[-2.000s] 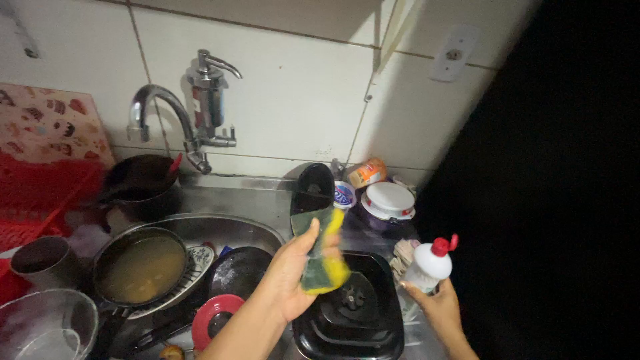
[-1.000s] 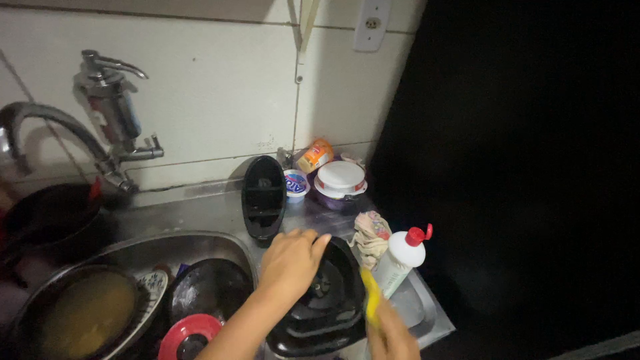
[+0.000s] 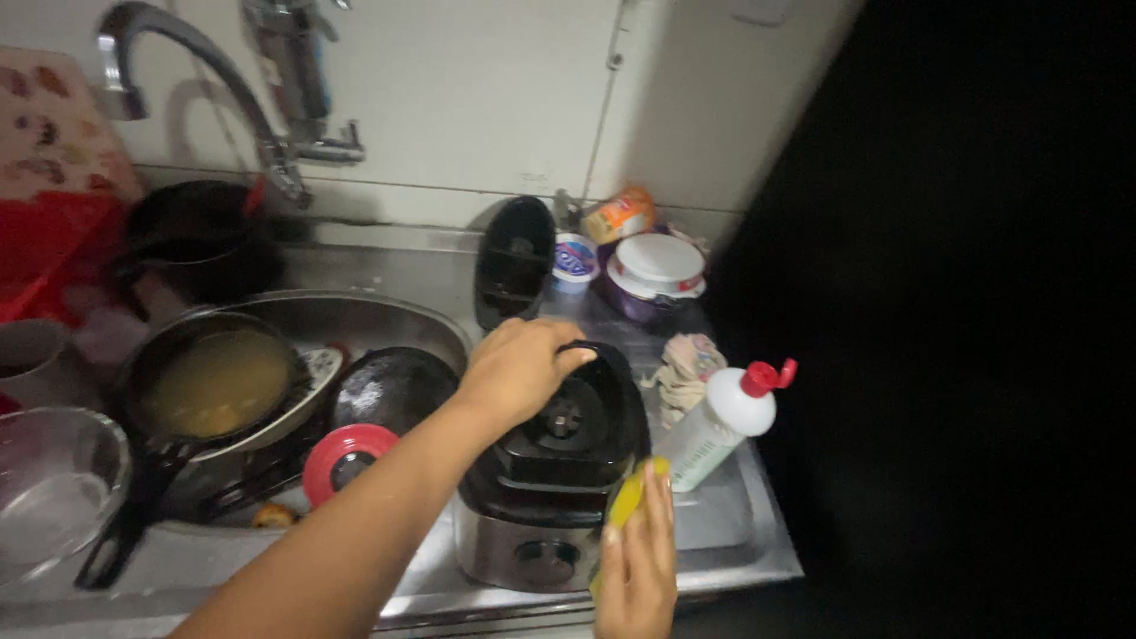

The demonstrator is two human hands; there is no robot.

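A black and silver appliance base (image 3: pixel 532 541), with a dial on its front, stands on the steel counter right of the sink bowl. My left hand (image 3: pixel 524 368) grips the rim at its upper back. At the appliance's right side, my right hand (image 3: pixel 639 555) holds a yellow sponge (image 3: pixel 628 497) flat against the wall. Just beyond that hand stands a white plastic bottle (image 3: pixel 710 430) with its red flip cap up. Behind the bottle lies a crumpled cloth (image 3: pixel 685 368). A black oval container (image 3: pixel 515 262) leans upright behind the appliance.
The steel sink (image 3: pixel 390 306) holds a pan of cloudy liquid (image 3: pixel 222 382), a dark round lid (image 3: pixel 390 390) and a red-rimmed item (image 3: pixel 342 453). A glass bowl (image 3: pixel 53 497) is at left. A white-lidded container (image 3: pixel 658 257) and small tub (image 3: pixel 574 259) stand behind. A curved faucet (image 3: pixel 204 53) rises at back left.
The bottle, in my right hand two seconds ago, now stands on the counter. The sponge has passed from my left hand to my right. My left hand has come onto the appliance.
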